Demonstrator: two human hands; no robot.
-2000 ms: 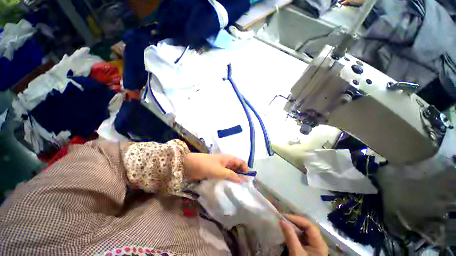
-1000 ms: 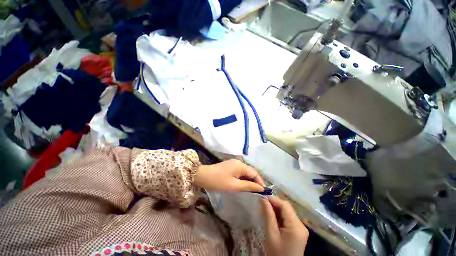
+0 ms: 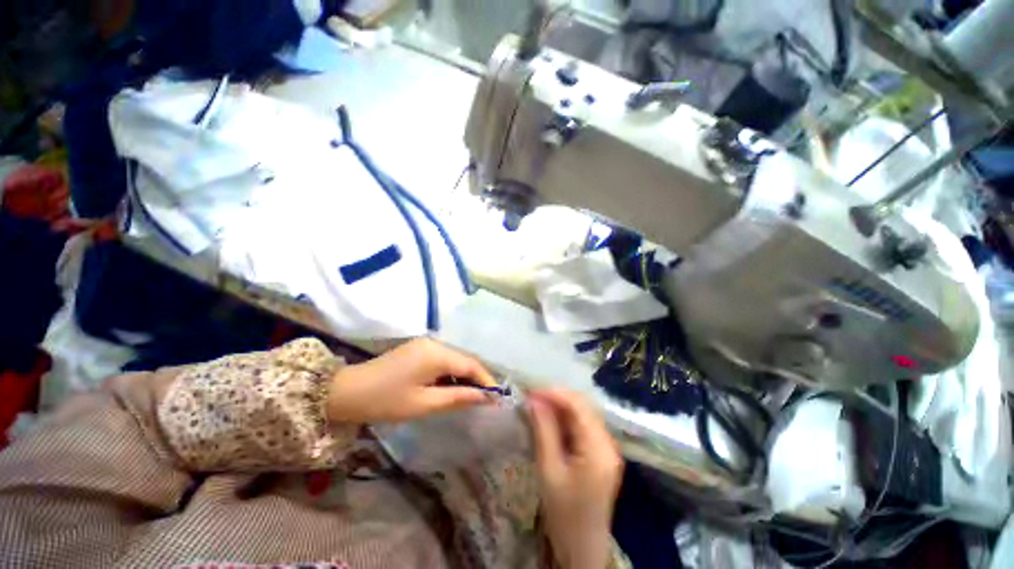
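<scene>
My left hand [image 3: 414, 383] is in front of the table edge, its thumb and fingers pinching the end of a narrow navy strip [image 3: 480, 386]. My right hand [image 3: 580, 450] is close beside it, its fingertips pinched at the strip's end; what exactly they grip is blurred. A whitish panel [image 3: 445, 439] hangs below the hands, dim and partly hidden. The white garment body [image 3: 261, 206] lies on the table with long navy strips [image 3: 406, 211] and a short navy tab [image 3: 369, 263] on it.
The sewing machine [image 3: 623, 156] stands right of the garment. A small white piece [image 3: 595, 293] and a clump of navy strips [image 3: 650, 367] lie by its bed. Navy cloth [image 3: 211, 33] is piled at the back left. More cloth lies left of the table.
The view has turned right, showing more of the machine. The right hand has come from the panel's far end up to the left hand, and the panel now hangs lower.
</scene>
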